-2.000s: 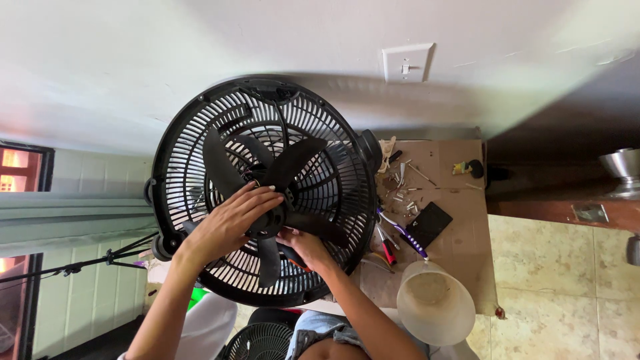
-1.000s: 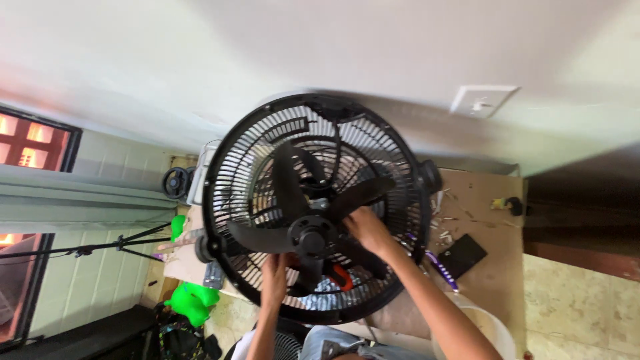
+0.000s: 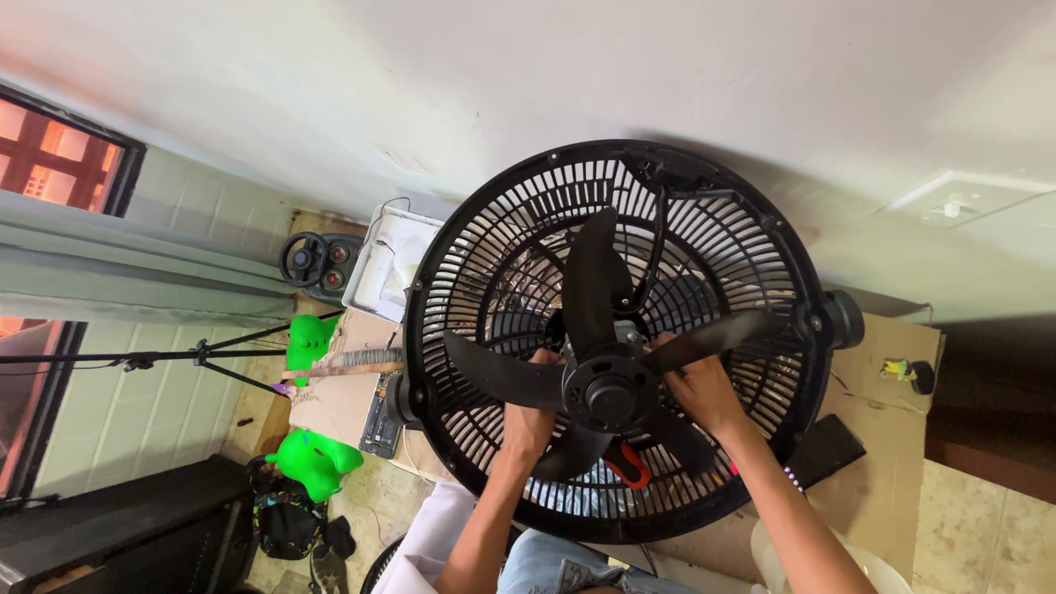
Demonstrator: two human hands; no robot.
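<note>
A round black fan housing (image 3: 462,272) with a slotted grille stands tilted on the cardboard-covered table. Inside it is a black five-bladed fan blade (image 3: 598,272) with a round hub, raised in front of the grille. My left hand (image 3: 528,421) reaches behind the blades at the hub's left; its fingertips are partly hidden. On the hub's right, my right hand (image 3: 701,392) has its fingers behind a blade, near a metal motor part (image 3: 631,334). Whether either hand grips the motor or the blade cannot be told. A tool's red-orange handle (image 3: 631,469) shows below the hub.
Cardboard (image 3: 883,445) covers the table. At the right lie a flat black object (image 3: 827,452) and a translucent bucket (image 3: 866,569). Left of the fan are a white tray (image 3: 363,280), an opened electronic device (image 3: 382,421), a toy steering wheel (image 3: 303,259) and a tripod (image 3: 202,353). A wall rises behind.
My left hand has moved from the top of the blade hub to behind the blades. The blades have turned, and the red-orange handle has come into view. The view has shifted left.
</note>
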